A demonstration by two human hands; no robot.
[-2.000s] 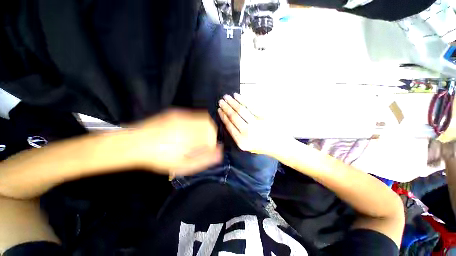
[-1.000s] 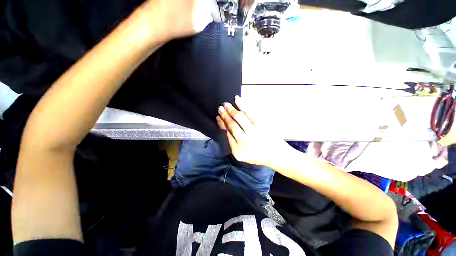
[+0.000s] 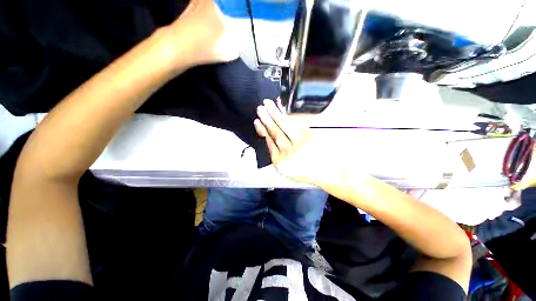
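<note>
The black garment [image 3: 200, 94] lies on the white machine table, with a narrow end reaching down to the table's front part. The sewing machine's presser foot [image 3: 272, 73] shows at the fabric's right edge. My left hand [image 3: 203, 29] lies on the fabric beside the machine head, its fingers partly hidden or washed out. My right hand [image 3: 282, 141] lies flat, fingertips on the right edge of the black fabric just below the foot. Whether its fingers pinch the cloth is not clear.
The white and blue machine head [image 3: 273, 23] fills the top centre. Dark red scissors [image 3: 518, 156] lie at the right of the table, by another person's hand [image 3: 525, 181]. Tan tape bits [image 3: 467, 160] are stuck near them. A pale cloth bundle [image 3: 482, 203] is below the table's right edge.
The view has shifted, so more of the machine head shows. The black fabric has moved up toward the foot, and less hangs over the front edge. My hands stay on it.
</note>
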